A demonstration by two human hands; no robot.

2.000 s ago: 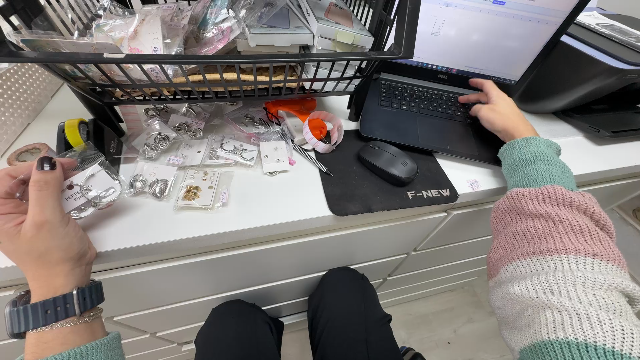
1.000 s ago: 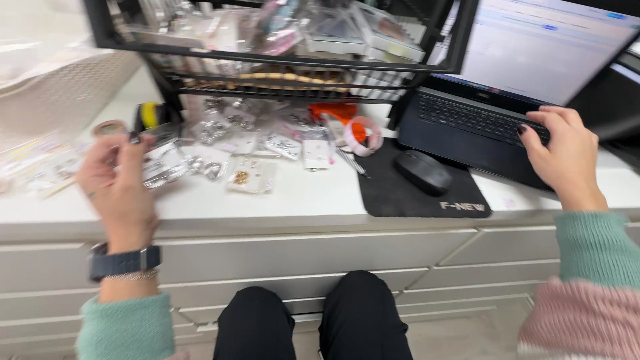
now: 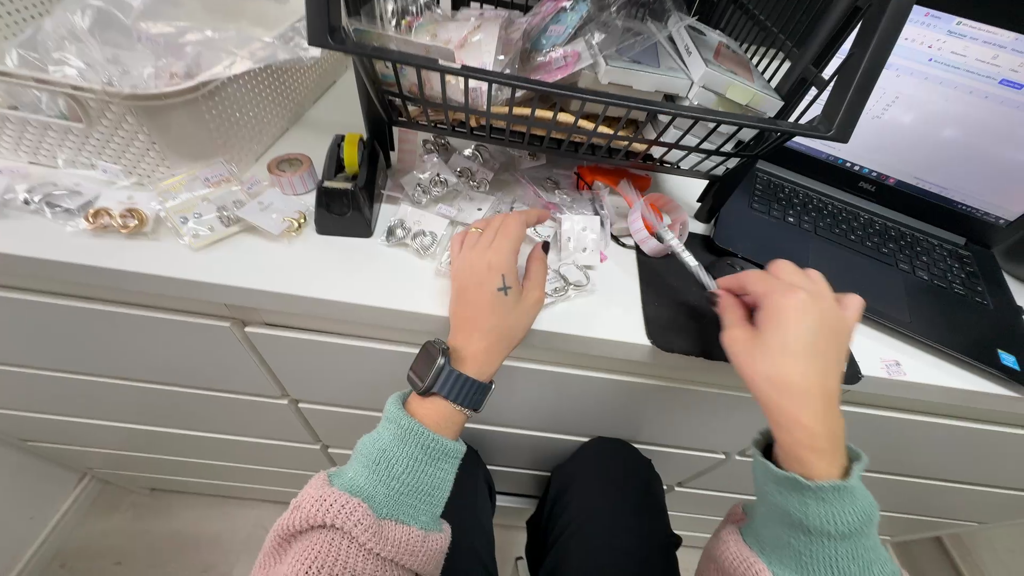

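Observation:
My left hand (image 3: 494,280) reaches over bagged earrings on the white counter, palm down; whether its fingers hold anything is hidden. A bag with silver hoop earrings (image 3: 570,276) lies at its thumb side. My right hand (image 3: 780,328) pinches the near end of a slim clear and silver pen (image 3: 686,258) above the black mouse pad (image 3: 680,320). The pen's far end is over a roll of pink-edged labels (image 3: 658,226). An orange tool (image 3: 614,178), kind unclear, lies behind the roll. Silver earrings in bags (image 3: 412,232) and a white earring card (image 3: 580,238) lie around my left hand.
A black plastic basket (image 3: 544,120) of packaged goods stands behind. At the right is an open Dell laptop (image 3: 872,232). A black tape dispenser (image 3: 348,196), a label roll (image 3: 292,174), more bagged earrings (image 3: 116,218) and a woven-look plastic basket (image 3: 192,120) are at the left.
My right hand has left the laptop keyboard and taken hold of the pen. My left hand, which held an earring bag at the left, has moved right among the bags. The view has shifted.

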